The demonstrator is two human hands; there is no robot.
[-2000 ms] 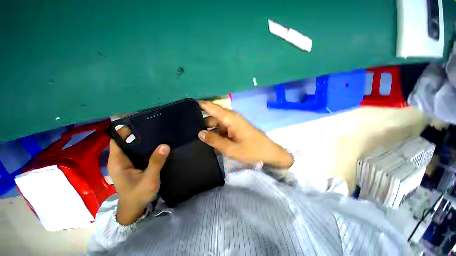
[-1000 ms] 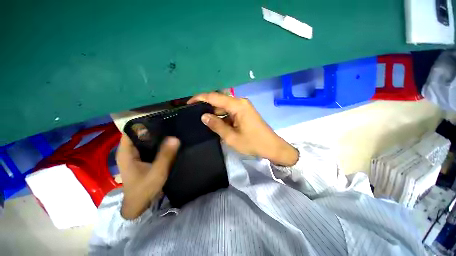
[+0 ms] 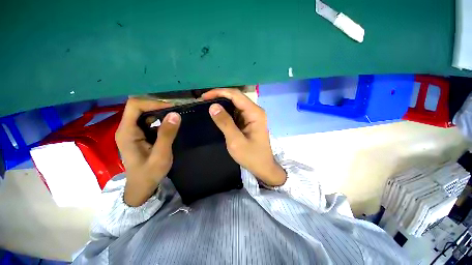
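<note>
A black phone case housing point(image 3: 204, 155) is held against the wearer's striped smock, below the bench's front edge. Its camera cutout is at the top left corner. My left hand point(image 3: 147, 150) grips the left side, with the thumb on the face near the cutout. My right hand point(image 3: 248, 137) grips the top right corner, with the thumb on the face and the fingers behind. The fingers behind the case are partly hidden. A trimming blade with a white handle point(image 3: 349, 27) lies on the green bench mat point(image 3: 171, 46).
A white box point(image 3: 463, 36) is cut off at the right edge. Below the bench are a red stool point(image 3: 101, 150) with a white sheet point(image 3: 67, 173), a blue stool point(image 3: 388, 98) and another red stool point(image 3: 432, 101). Stacked pale boards point(image 3: 419, 196) stand at lower right. Dark specks dot the mat.
My left thumb has moved up toward the case's top edge near the cutout. The case's top edge lies more level. The view has shifted, so the blade shows further right.
</note>
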